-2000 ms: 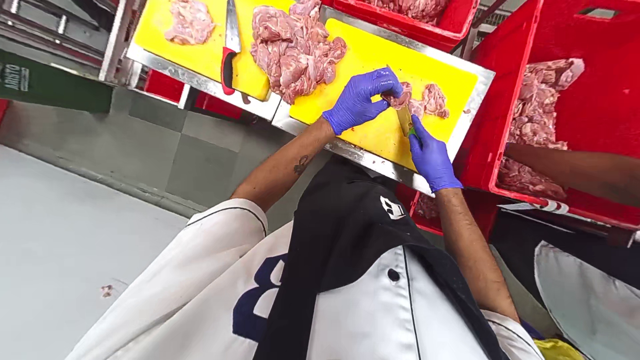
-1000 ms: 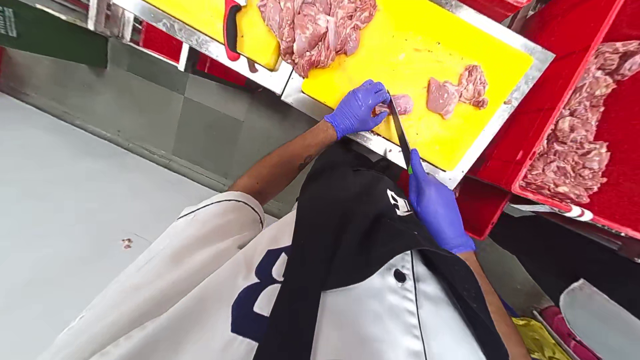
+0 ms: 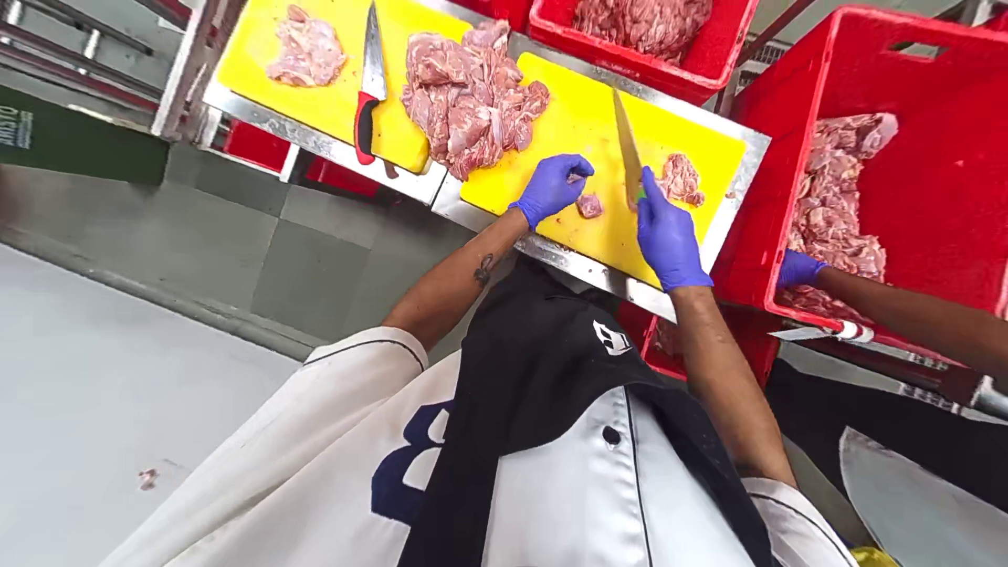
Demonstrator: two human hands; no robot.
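Observation:
My left hand, in a purple glove, pinches a small bit of raw meat at the near left part of the yellow cutting board. My right hand, gloved too, grips a knife by its handle, of which a bit of green shows; the blade points away from me. Between my hands a small cut piece of meat lies on the board. A larger piece of meat rests right of the blade, partly hidden by it. A big pile of raw meat lies across the board's left end.
A red-handled knife and a flat piece of meat lie on the left yellow board. Red crates of meat stand behind and at the right. Another person's gloved hand reaches into the right crate.
The knife has moved away from my left hand and now stands apart from it, beside the larger meat. A small piece lies loose between my hands. The other person's gloved hand has come into view.

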